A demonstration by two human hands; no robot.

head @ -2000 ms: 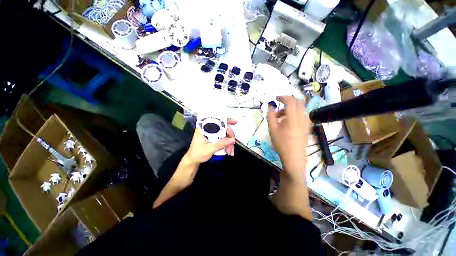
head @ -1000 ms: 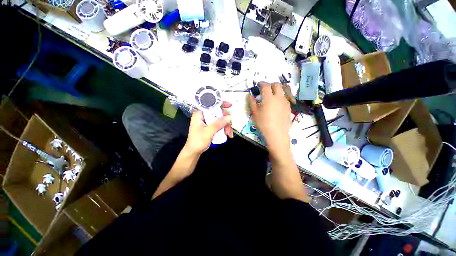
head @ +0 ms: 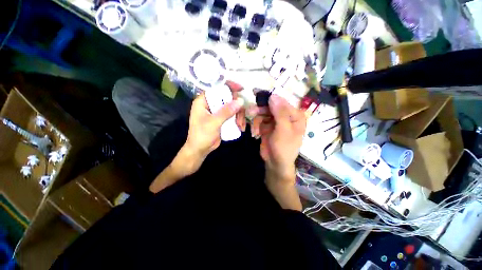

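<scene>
A white handheld fan [head: 224,108] with a round ringed head is held by its handle, head pointing away from me. My left hand [head: 207,122] is closed around the handle. My right hand [head: 283,128] is just right of the fan and pinches a small glossy black square [head: 262,98], a display cover, between thumb and fingers. The square and the fan are apart. More black display covers [head: 236,35] lie in rows on the white bench [head: 164,39] beyond the hands.
A black electric screwdriver [head: 412,73] reaches in from the right. Beneath it lie a pale-blue block [head: 336,61], a black handle [head: 344,118] and white and pale-blue fan heads [head: 397,156]. Cartons [head: 400,79] stand at the right; a floor carton [head: 37,158] holds white star-shaped parts. White cables [head: 364,211] hang off the bench.
My right hand has come back from the bench toward the fan with the black square. The fan has turned in my left hand, showing more of its handle. The view has shifted.
</scene>
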